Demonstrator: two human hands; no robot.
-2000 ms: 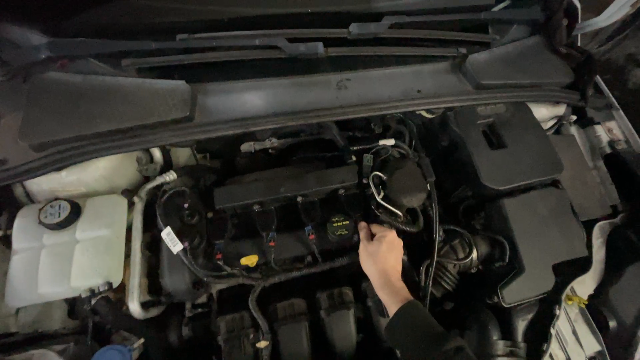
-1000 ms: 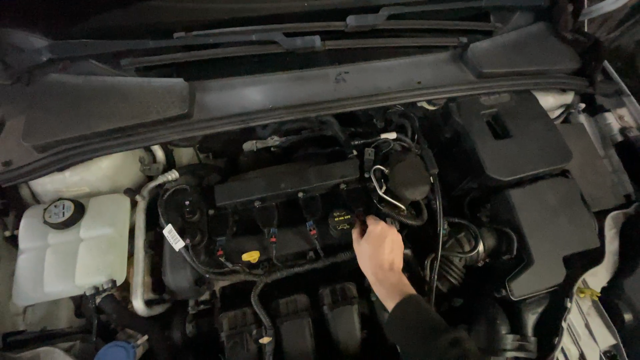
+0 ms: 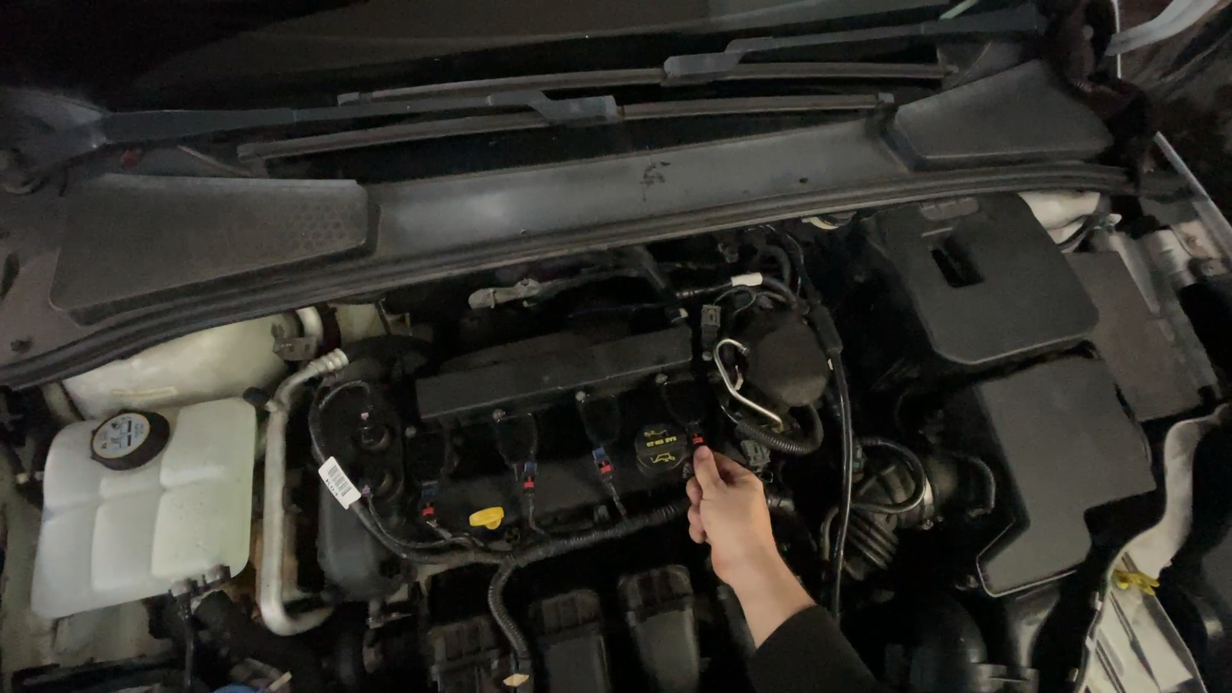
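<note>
One hand, which looks like my right hand [image 3: 730,510], reaches in from the lower right in a dark sleeve. Its thumb or fingertip touches the wiring connector with a red tab [image 3: 699,440] at the rightmost ignition coil, just right of the black oil filler cap [image 3: 661,449]. The other fingers curl under, and whether they pinch the connector is hidden. Further left, similar connectors [image 3: 603,462] sit on the other ignition coils along the black engine cover. A corrugated wiring harness [image 3: 597,534] runs below them. The yellow dipstick handle [image 3: 487,518] stands at the left. My left hand is not in view.
A white coolant reservoir [image 3: 144,520] with a black cap stands at the left, beside a metal pipe [image 3: 273,500]. At the right are black plastic covers [image 3: 1049,472] and a ribbed intake hose [image 3: 871,539]. Wiper arms [image 3: 539,106] lie behind the cowl [image 3: 616,188].
My right hand stays by the rightmost coil connector. Its fingers have shifted slightly, and the connector's red tab now shows above the fingertip.
</note>
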